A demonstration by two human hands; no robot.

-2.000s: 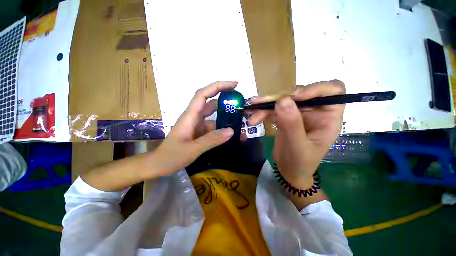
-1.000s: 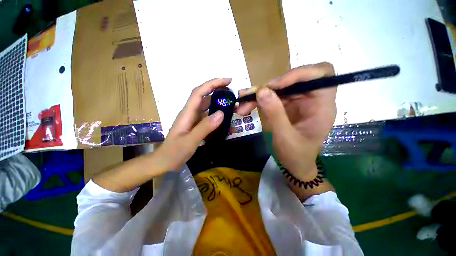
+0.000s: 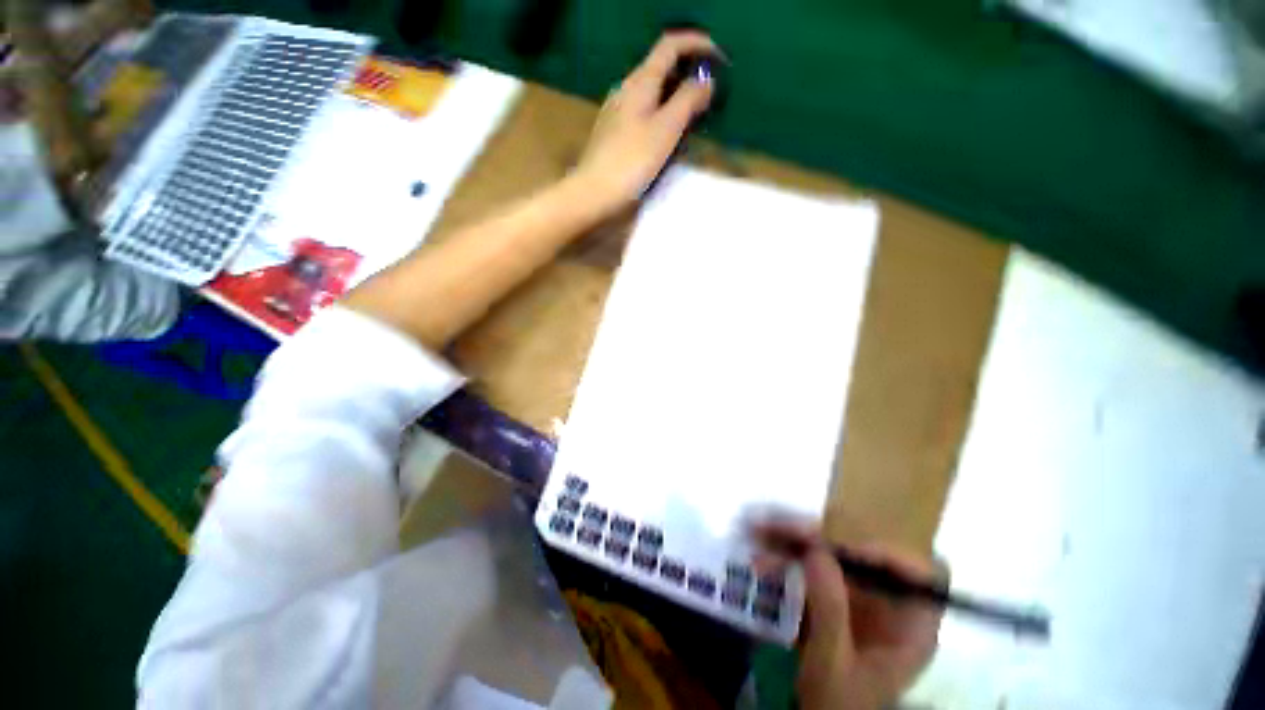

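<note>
My left hand (image 3: pixel 645 132) is stretched out at the far edge of the bench with its fingers around a glossy black device housing (image 3: pixel 690 83), mostly hidden by the fingers. My right hand (image 3: pixel 867 624), blurred, holds the black tweezers (image 3: pixel 930 590) over the near right corner of the sticker sheet. The tweezer tips are too blurred to tell what they touch. The white sticker sheet (image 3: pixel 735 347) is mostly bare, with several dark display stickers (image 3: pixel 624 541) along its near edge.
The green conveyor belt (image 3: pixel 888 104) runs beyond the bench. Brown cardboard (image 3: pixel 909 375) lies under the sheet. A white board (image 3: pixel 1110 458) is at right. At left are a printed carton panel (image 3: pixel 375 174), a full sticker sheet (image 3: pixel 243 146) and another person's sleeve (image 3: pixel 97 284).
My left hand has moved from in front of me to the far bench edge with the device. My right hand has left the device with the tweezers and come down over the sheet. The view has turned.
</note>
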